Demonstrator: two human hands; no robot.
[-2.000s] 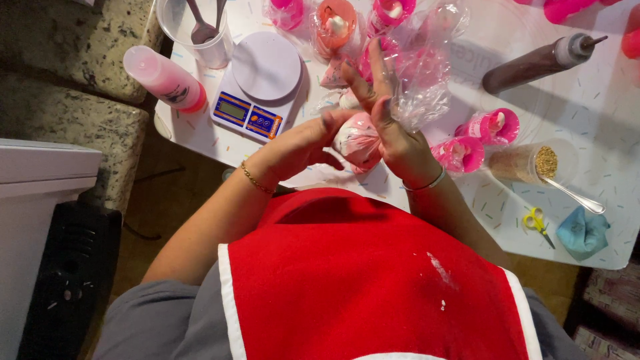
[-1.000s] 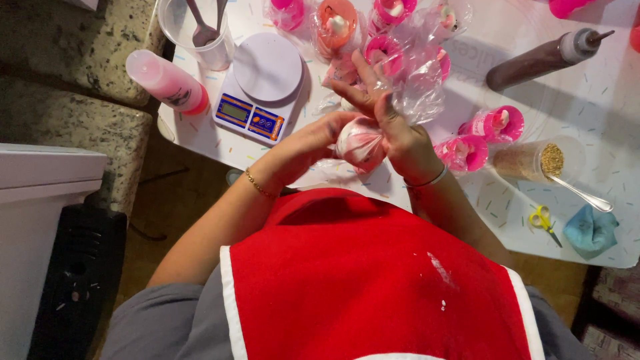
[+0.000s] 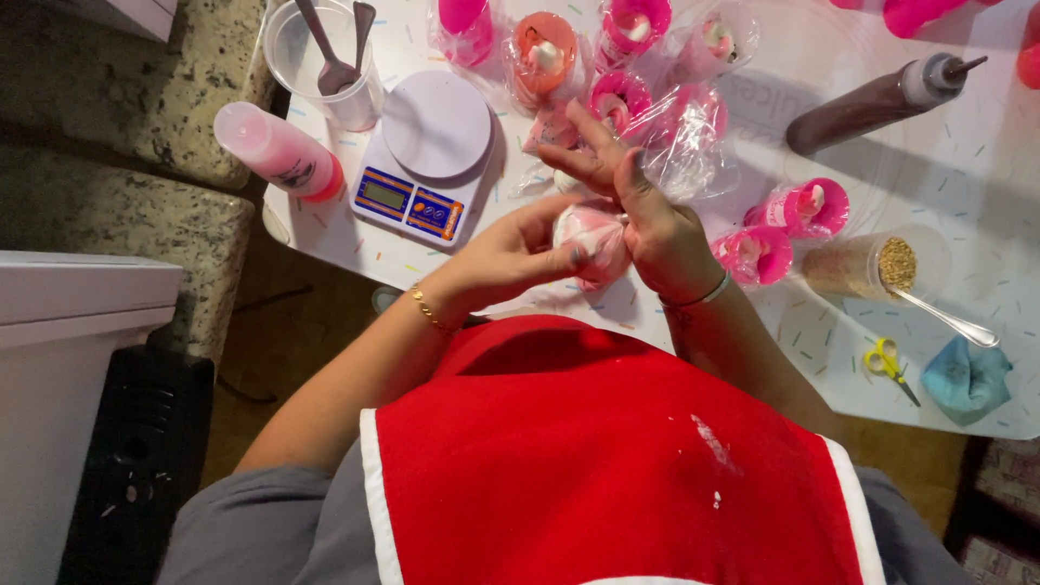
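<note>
A clear plastic bag with pink and white filling (image 3: 591, 240) is bunched into a ball between my hands, just above the red apron. My left hand (image 3: 524, 248) wraps its left side, thumb on the near face and fingers partly hidden behind. At the ball's right my right hand (image 3: 650, 203) touches the gathered plastic, fingers spread and pointing up and left; whether they pinch the neck cannot be told. Beyond the hands stand an orange cup in clear wrap (image 3: 543, 58) and several pink cups with white and pink filling, such as this pink cup (image 3: 621, 101). Loose clear film (image 3: 691, 154) lies beside them.
Left of the hands are a digital kitchen scale (image 3: 439, 126), a pink squeeze bottle (image 3: 276, 150) and a plastic tub with utensils (image 3: 321, 61). To the right are a brown squeeze bottle (image 3: 877, 106), a container of chopped granules (image 3: 853, 266), yellow scissors (image 3: 891, 370) and a blue cloth (image 3: 967, 380).
The bag has turned in my hands, its gathered folds now toward the right. My right hand's fingers have shifted and spread; my left hand stays around the bag.
</note>
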